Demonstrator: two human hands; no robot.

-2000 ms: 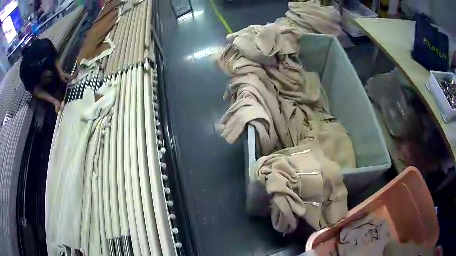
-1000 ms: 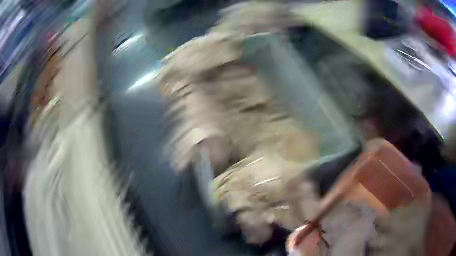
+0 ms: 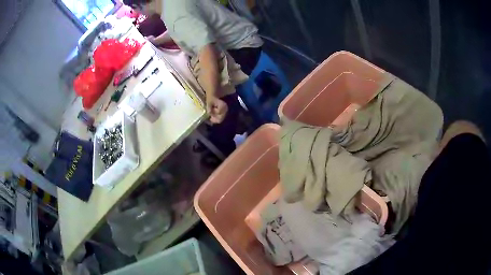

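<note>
Beige knit pieces [image 3: 324, 163] lie bunched over the shared rims of two coral tubs and fill the right side of the upper tub [image 3: 318, 95]. Pale grey knit pieces [image 3: 317, 234] are heaped in the lower coral tub [image 3: 231, 201]. A dark sleeve crosses the lower right corner. A small blurred patch of skin at its upper end appears to be my right hand [image 3: 463, 129], beside the upper tub's right rim; its fingers cannot be made out. My left hand is not in view.
A pale worktable [image 3: 175, 115] at left holds a white tray [image 3: 116, 150] of metallic bits, a dark printed bag [image 3: 72, 167] and red plastic bags [image 3: 107, 67]. Another person [image 3: 212, 40] is beside it. A grey-green bin [image 3: 167, 263] shows at the bottom.
The view has swung right, from the rod rack and grey-green bin to the coral tubs and worktable. The rack is out of view, and the dark sleeve and skin patch now show at right.
</note>
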